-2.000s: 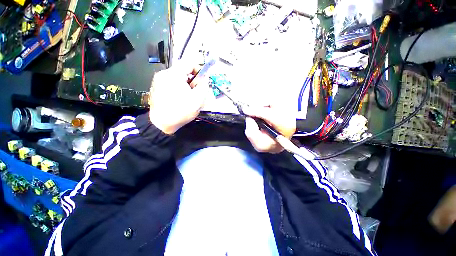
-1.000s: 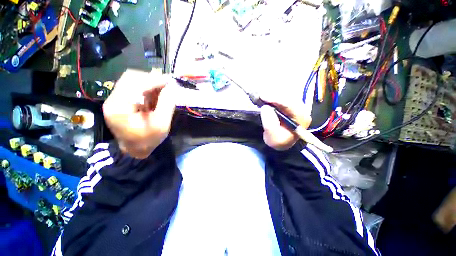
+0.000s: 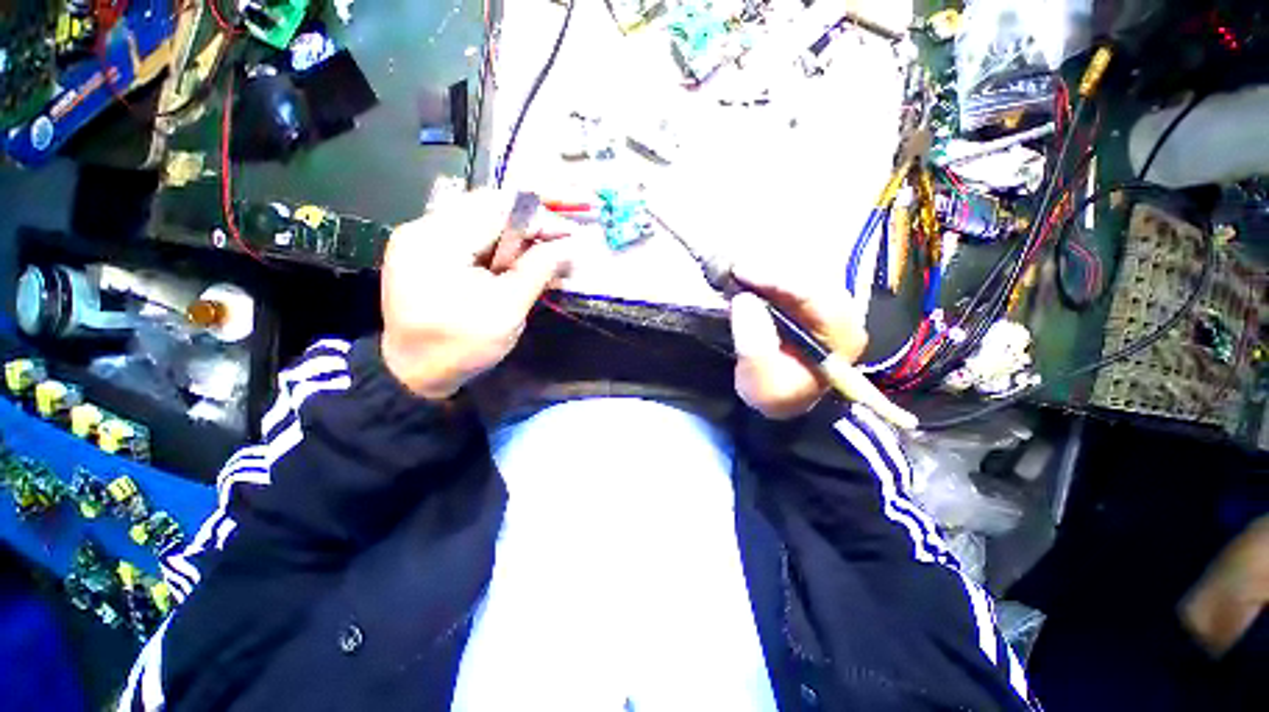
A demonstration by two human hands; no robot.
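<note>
A small teal circuit board (image 3: 624, 220) lies on the white surface (image 3: 779, 181) in front of me. My left hand (image 3: 466, 292) is left of it, its fingers closed on a dark slim piece (image 3: 516, 230). Red wires (image 3: 568, 210) run from these fingers to the board's left edge. My right hand (image 3: 796, 348) holds a soldering iron (image 3: 793, 331) like a pen. Its thin tip points up and left, close to the board's right side; I cannot tell if it touches.
Loose boards (image 3: 699, 35) lie at the white surface's back. Bundled wires (image 3: 999, 264) and a beige perforated tray (image 3: 1158, 313) are at right. A blue bin (image 3: 105, 480) with boards is at lower left. Another person's hand (image 3: 1232, 595) shows at lower right.
My left hand has moved away from the board and then back toward it. The blue-grey slim tool seen in it earlier is gone; red wires now show there. The iron has drawn slightly right.
</note>
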